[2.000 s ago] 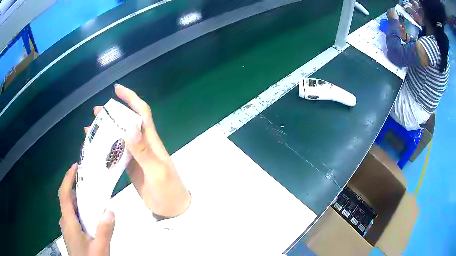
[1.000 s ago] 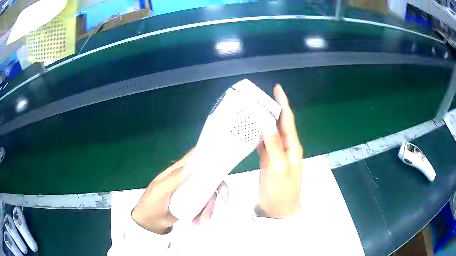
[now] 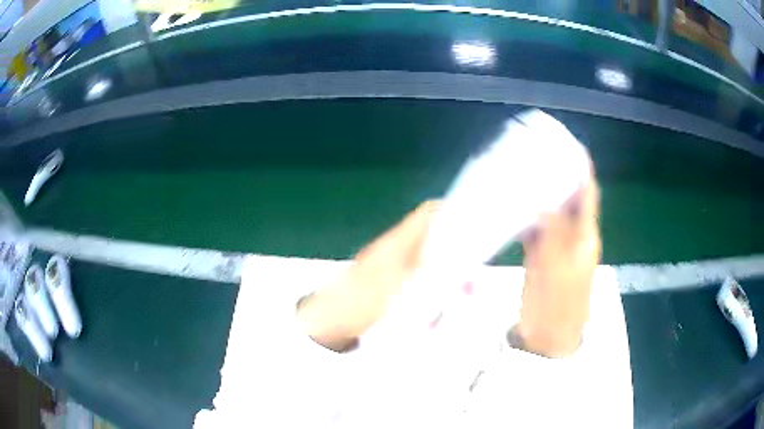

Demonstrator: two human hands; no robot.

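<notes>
A glossy white handheld device [image 3: 494, 197] is held up in both hands over the white work sheet [image 3: 276, 335], tilted with its wide head up and to the right. It is blurred, and no screen or buttons can be made out on it. My left hand [image 3: 381, 276] is closed around the lower handle, partly hidden behind it. My right hand [image 3: 563, 268] holds the wide head from the right side.
Several white devices [image 3: 63, 297] lie side by side on the dark green bench at left. Another device [image 3: 737, 317] lies on the bench at far right. One device [image 3: 43, 176] lies on the green conveyor belt [image 3: 251, 167] at left. A scuffed pale rail [image 3: 151, 254] divides belt and bench.
The view has swung left, so the bench devices at left show more fully. The held device has turned from showing its side vent holes and is now blurred. Both hands still hold it.
</notes>
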